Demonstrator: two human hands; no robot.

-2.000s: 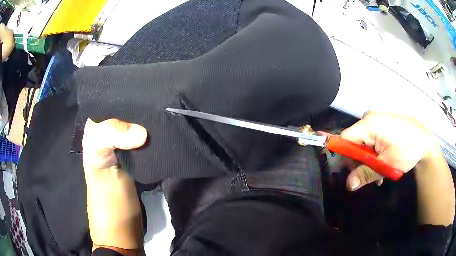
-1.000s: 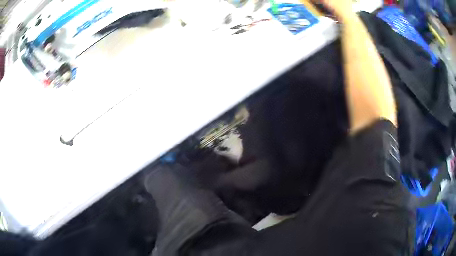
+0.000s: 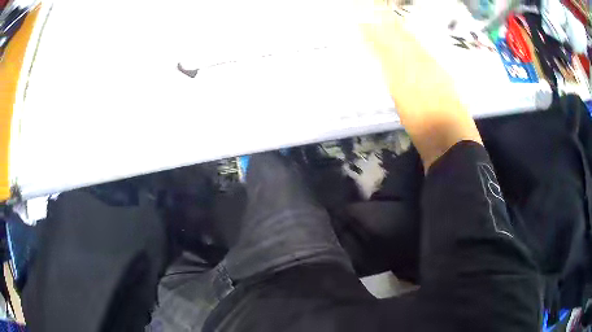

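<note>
My right forearm (image 3: 428, 91) reaches up over the white sewing table (image 3: 214, 110). Its hand end is washed out and blurred at the top edge, so its fingers and anything in them cannot be made out. My left hand is out of the picture. A smooth black garment piece (image 3: 84, 259) hangs at the lower left, below the table edge. A blurred red looped thing (image 3: 518, 39), possibly the scissors' handles, lies at the upper right beside a blue item.
The table's front edge crosses the view above my lap. A small dark mark (image 3: 188, 69) shows on the tabletop. Blurred small items lie at the upper right. More black cloth (image 3: 568, 168) hangs at the right. An orange-yellow surface (image 3: 16, 97) shows at the left edge.
The view has swung from the cloth and scissors to the table. The scissors are no longer seen in my right hand. My left hand has left the picture; my right arm stretches over the table.
</note>
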